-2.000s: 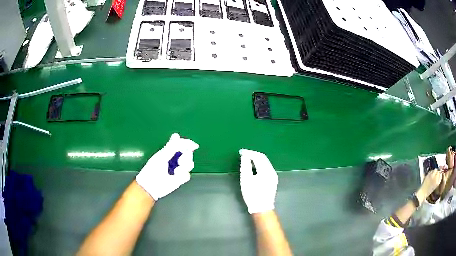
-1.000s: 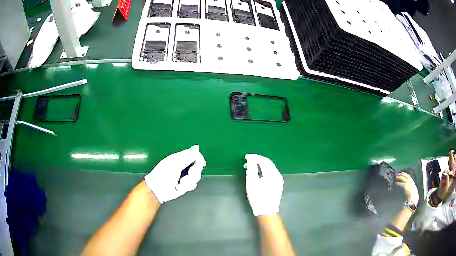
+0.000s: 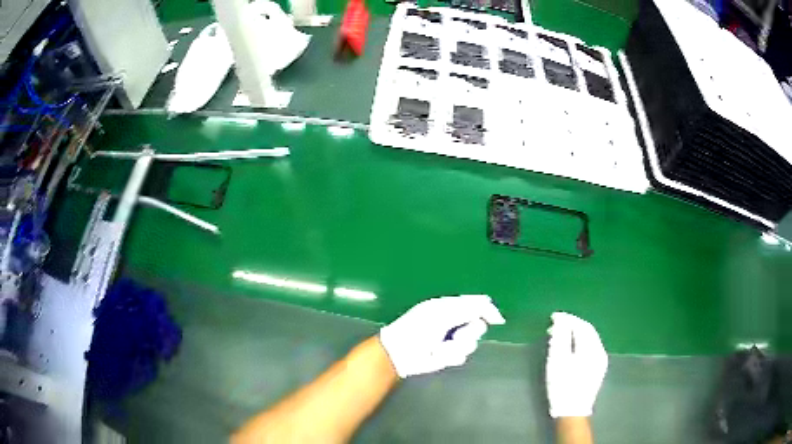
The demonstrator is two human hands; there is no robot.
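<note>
A phone middle frame (image 3: 504, 220) lies singly on the green conveyor belt (image 3: 365, 234), above and between my hands. A second frame (image 3: 222, 187) lies at the left, partly under the guide rails (image 3: 217, 155). My gloved left hand (image 3: 440, 336) is half curled at the near belt edge, with a small dark-blue piece (image 3: 457, 330) showing in its palm. My gloved right hand (image 3: 576, 364) hovers at the near edge, fingers slightly bent, holding nothing that I can see. Neither hand touches a frame.
A blister tray (image 3: 521, 121) with several filled pockets lies behind the belt. A tray stack (image 3: 738, 121) stands right of it. A red sign (image 3: 353, 29), white cloth (image 3: 204, 69) and posts are behind left. A blue heap (image 3: 130, 338) and machine are left. A dark pile (image 3: 745, 395) is at right.
The view has turned left, so things sit further right and the machine shows. Both frames have moved left along the belt, the left one in under the rails. The neighbour's hands have left the view.
</note>
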